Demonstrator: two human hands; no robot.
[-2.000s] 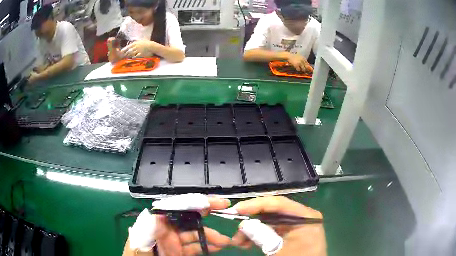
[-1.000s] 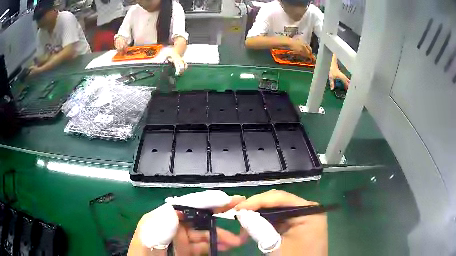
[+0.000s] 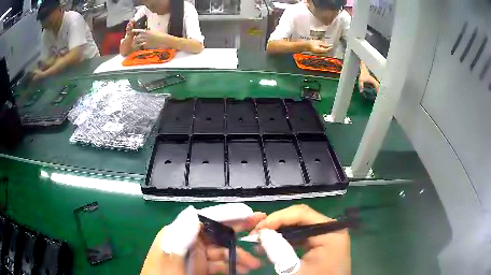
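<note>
My left hand [image 3: 188, 241], with white finger cots on the thumb and a finger, holds a black phone middle frame [image 3: 216, 231] at the bottom centre. The lower part of the frame is cut off by the picture's edge. My right hand [image 3: 304, 239], with a white cot on one digit, holds tweezers [image 3: 317, 230] with dark handles. Their bright tips point left and are close beside the frame's end. Whether the tips touch it or grip any small part, I cannot tell.
A black tray [image 3: 245, 161] with two rows of pockets lies ahead. Crinkled clear bags [image 3: 116, 115] lie left of it. A loose frame [image 3: 94, 233] and a black tray [image 3: 32, 247] are at lower left. A white post [image 3: 371, 123] stands right. People sit opposite at orange trays [image 3: 148, 57].
My hands still hold the frame and tweezers; the held frame is tilted differently. The lower-left loose frame appears further left. Frames beyond the tray have shifted, and the people's hands opposite have moved.
</note>
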